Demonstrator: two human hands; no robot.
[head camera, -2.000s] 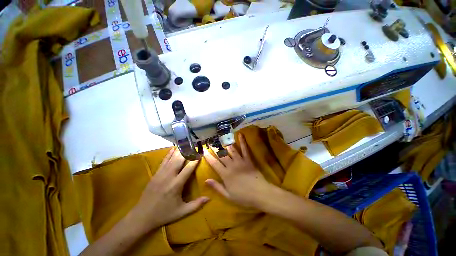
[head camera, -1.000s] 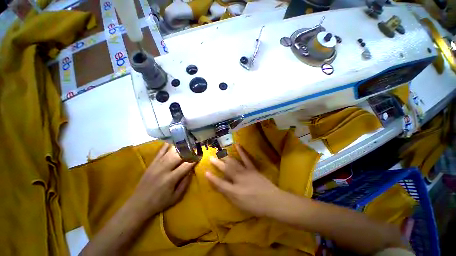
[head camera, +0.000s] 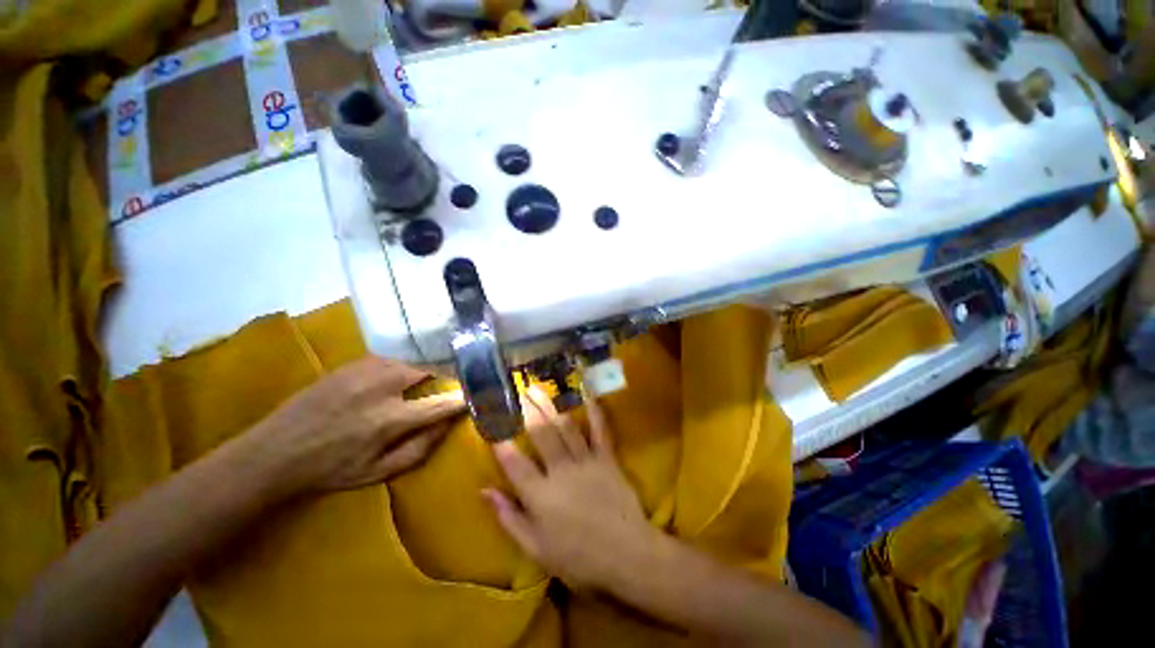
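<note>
A mustard-yellow garment panel (head camera: 304, 544) lies under the white sewing machine head (head camera: 709, 241) and spreads down over its front edge. My left hand (head camera: 348, 424) lies on the cloth left of the needle, fingers close together, their tips beside the curved metal guard (head camera: 488, 386). My right hand (head camera: 570, 487) lies on the cloth just below the presser foot (head camera: 561, 384), fingers somewhat spread. The light glows at the needle. The fingertips of my right hand are partly hidden by the guard and the foot. Whether either hand pinches the cloth is not clear.
Small folded yellow pieces (head camera: 868, 336) lie on the machine bed at the right. A blue crate (head camera: 1039, 544) holding yellow pieces is at lower right. A long yellow bundle (head camera: 57, 291) hangs at the left edge. A brown board with printed tape (head camera: 190, 95) is behind the table's left side.
The view has shifted slightly. My left hand has moved left and flattened, its forearm lying further left. My right hand has moved a little left and down. The cloth has slid left.
</note>
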